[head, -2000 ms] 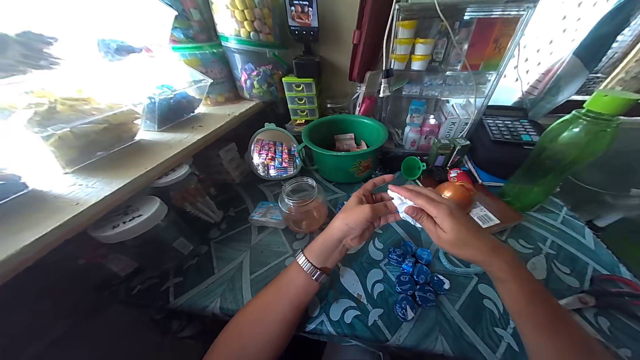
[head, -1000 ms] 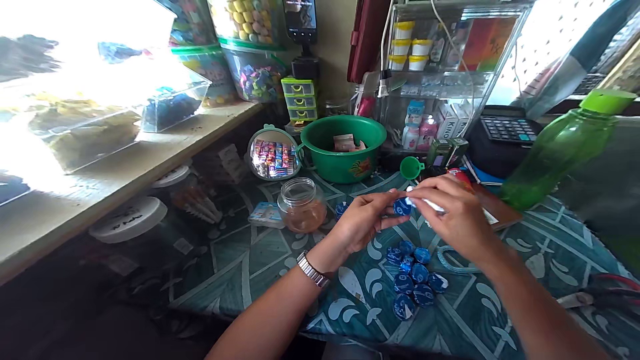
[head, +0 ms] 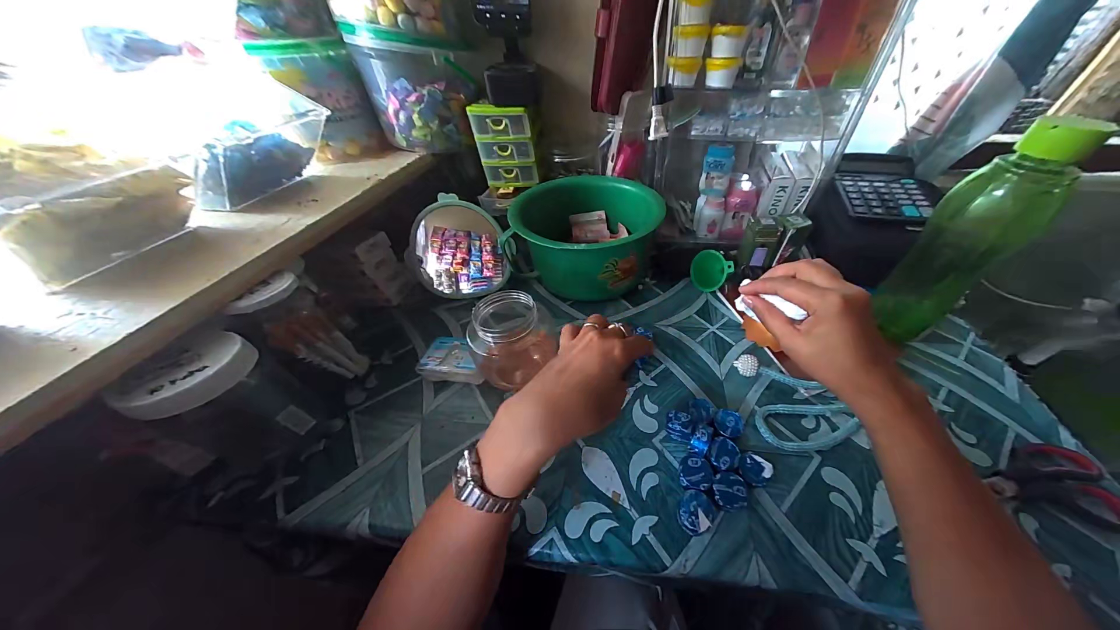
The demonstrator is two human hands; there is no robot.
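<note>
My left hand (head: 595,372), with rings and a metal-band watch, reaches palm down over the patterned tablecloth, its fingers at a small blue foil-wrapped piece (head: 643,341) beside them. Whether it grips that piece is hard to tell. White crumpled tissue or cloth (head: 774,304) is pinched in my right hand (head: 814,324), above an orange round thing (head: 759,334) that is partly hidden. Several round blue foil-wrapped pieces (head: 724,455) lie clustered on the tablecloth between my forearms. Just left of my left hand stands a clear open jar (head: 510,341).
Behind are a round mirror (head: 459,249), a green plastic basin (head: 586,232) holding paper notes, and a small green funnel (head: 710,270). A green bottle (head: 971,232), a looped light-blue cord (head: 801,446) and red-handled scissors (head: 1059,477) are at the right. A wooden ledge (head: 350,214) runs along the left.
My left hand has moved away from my right hand and down to the tablecloth near the jar. A second ago both hands were together around a blue piece. The white tissue stays in my right hand.
</note>
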